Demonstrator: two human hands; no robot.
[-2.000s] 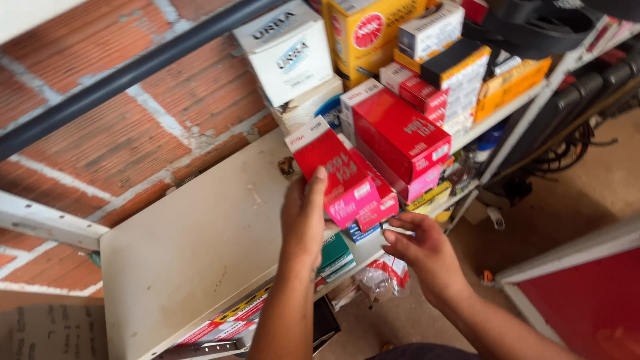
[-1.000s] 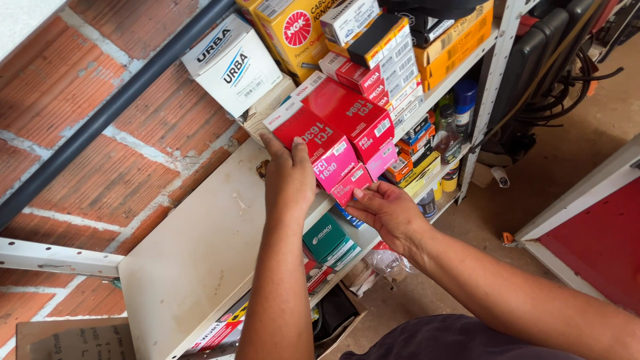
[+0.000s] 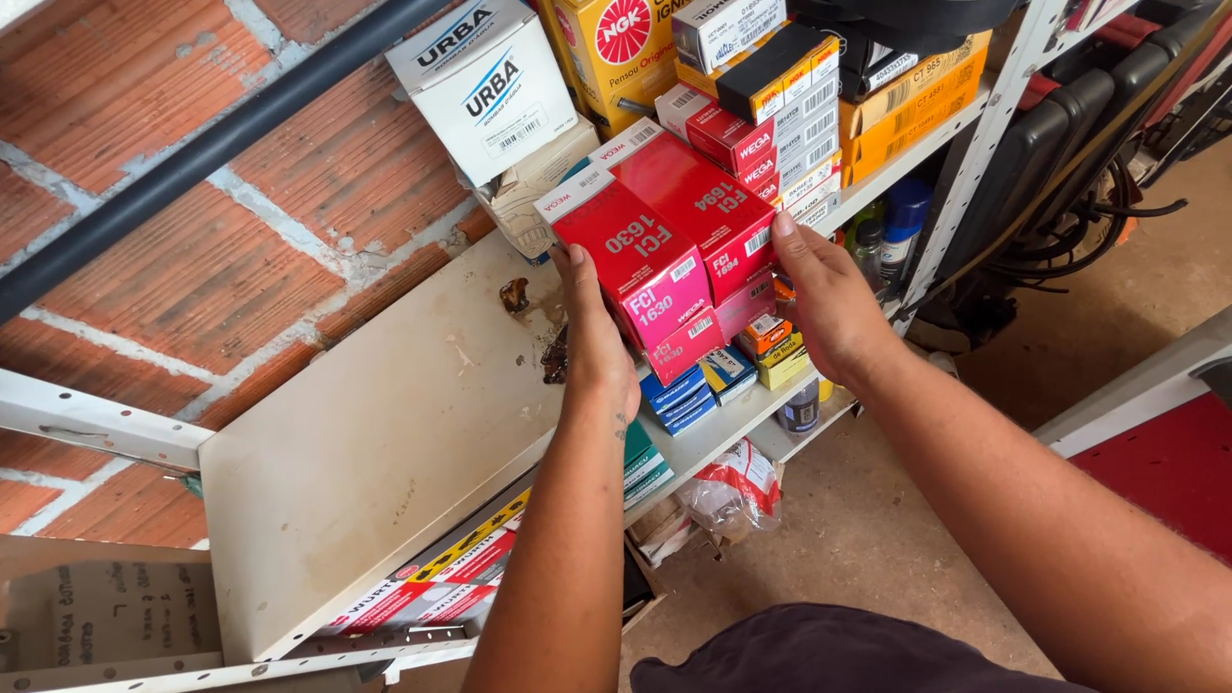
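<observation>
Red-and-pink Wega filter boxes stand in two stacks side by side on the upper metal shelf. My left hand (image 3: 595, 332) lies along the left side of the near stack, its thumb at the edge of the top box (image 3: 630, 241). Under that box sits a second pink box (image 3: 685, 346), slightly askew. My right hand (image 3: 828, 294) presses its fingertips to the right front corner of the other stack's top box (image 3: 698, 197). Both hands appear to squeeze the two stacks between them; the left fingers are partly hidden.
White Urba box (image 3: 491, 87), yellow NGK box (image 3: 616, 58) and smaller Wega boxes (image 3: 722, 130) stand behind. Bare shelf surface (image 3: 385, 443) extends left, with a dark stained lump (image 3: 514, 295). A perforated upright (image 3: 987, 164) rises at right. Lower shelves hold blue boxes (image 3: 679, 399) and a plastic bag (image 3: 736, 486).
The near boxes, tilted and apart from the neighbouring stack two seconds ago, now line up beside it. My right hand has moved from the lower front corner of the near stack to the right stack's side.
</observation>
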